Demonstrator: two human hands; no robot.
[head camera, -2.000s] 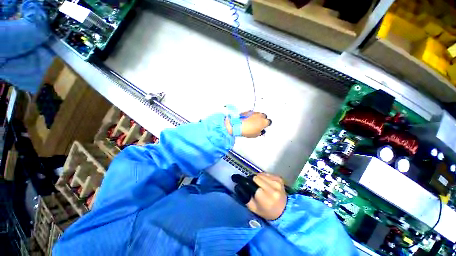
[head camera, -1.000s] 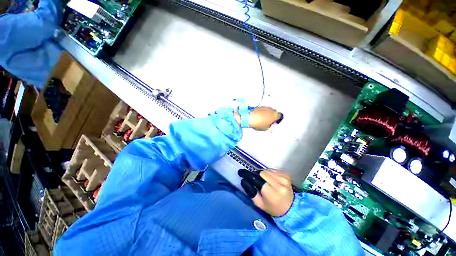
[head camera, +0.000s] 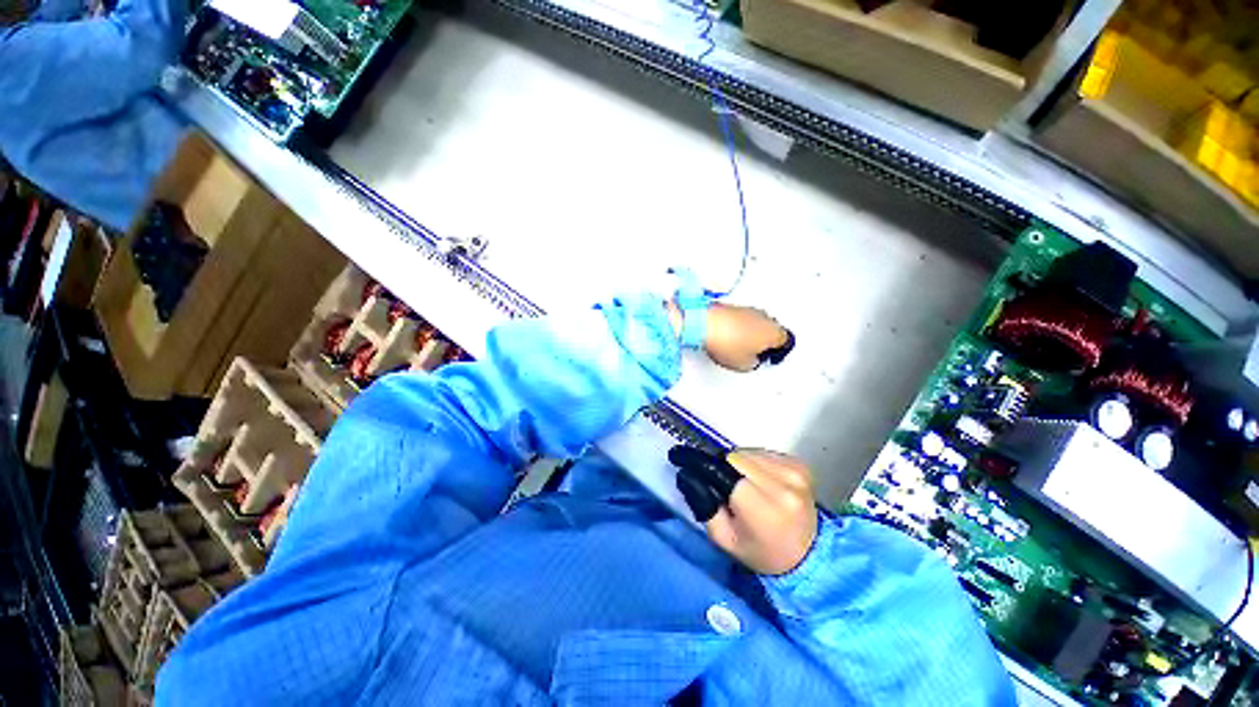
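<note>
My left hand (head camera: 746, 340) is over the pale conveyor surface (head camera: 580, 180), its back toward me and its black-capped fingertips pointing right and bent down. What lies under them is hidden. A blue wrist strap (head camera: 693, 316) with a thin blue cord is on that wrist. My right hand (head camera: 768, 517) is at the near rail, fingers curled together under black finger cots (head camera: 706, 481); no held part shows. A large green circuit board (head camera: 953, 414) lies right of both hands, touching neither. It bears red wound coils (head camera: 1060, 332) and a white-silver heatsink (head camera: 1153, 504).
Chain rails (head camera: 856, 152) border the conveyor. Another board (head camera: 283, 69) is at upper left, near another person's blue sleeve (head camera: 83, 111). Cartons with yellow parts (head camera: 1174, 97) stand at upper right. Beige trays (head camera: 256, 421) with red coils and a brown carton (head camera: 262, 263) are at left.
The view has shifted, so the boards and cartons appear slightly farther right. My left hand's fingertips have drawn closer together. My right hand remains beside the near rail.
</note>
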